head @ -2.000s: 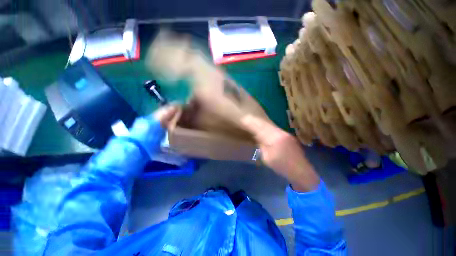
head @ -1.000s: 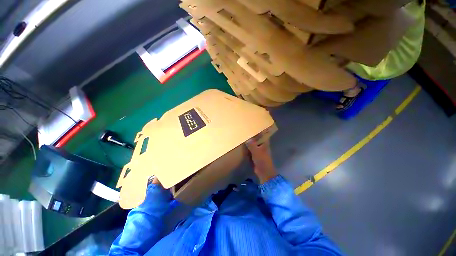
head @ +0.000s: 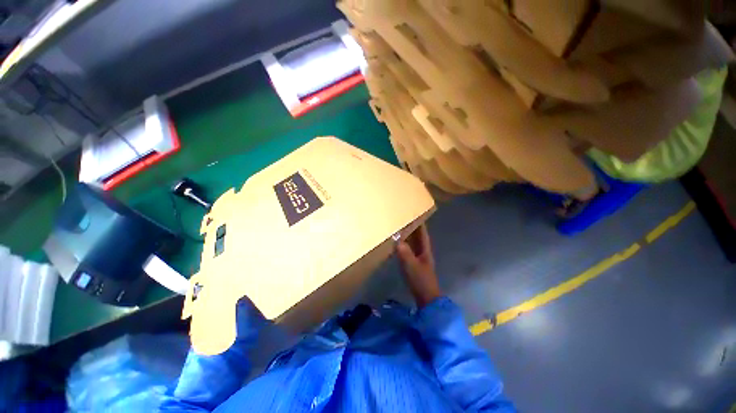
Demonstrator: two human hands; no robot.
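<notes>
A brown mailer box [head: 339, 218] is held against the front of my body, its lid facing up with a dark printed logo block. My right hand [head: 416, 256] grips the box's narrow right end, where a tiny white spot shows near the fingers. My left sleeve reaches under the lid's lower left flap. My left hand itself is hidden behind the box.
A dark label printer [head: 109, 246] with a white label strip [head: 166, 274] stands at left. A handheld scanner [head: 190, 192] and red trays [head: 133, 149] lie on the green bench. A tall stack of boxes [head: 484, 105] rises at upper right. Blue clear bag [head: 121, 375] is at lower left.
The box was partly open and blurred, then turned lid up against my body. Since then its left end has dipped slightly, and my left hand has gone from sight.
</notes>
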